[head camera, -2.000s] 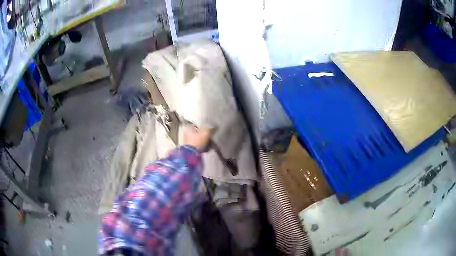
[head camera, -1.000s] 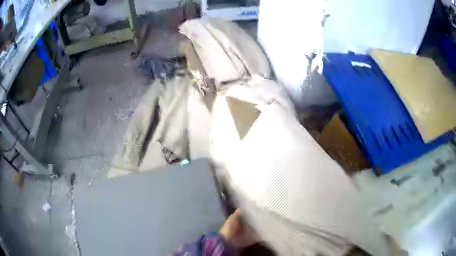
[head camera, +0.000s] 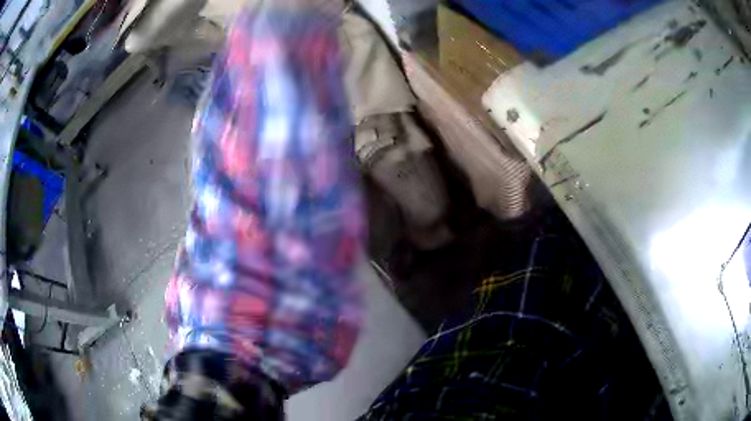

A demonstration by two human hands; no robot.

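My left arm, in a red, blue and white plaid sleeve, reaches up through the frame and is blurred. Its hand is past the top edge and cannot be seen. My right hand is not in view. Beige cloth [head camera: 375, 70] hangs in a pile to the right of the sleeve. More beige cloth shows at the top left, partly behind the sleeve. The grey board [head camera: 375, 329] lies below, partly covered by the sleeve.
The worn white table [head camera: 634, 107] fills the right, with a bright glare spot. A blue sheet [head camera: 560, 20] and brown cardboard [head camera: 469, 49] are behind it. Dark plaid cloth [head camera: 527, 329] covers the wearer's lap. A stand's legs [head camera: 78, 230] are at left.
The view has dropped towards the lap and table edge. My left hand has gone out of the top. The large pale cloth that lay across towards the table is no longer seen there.
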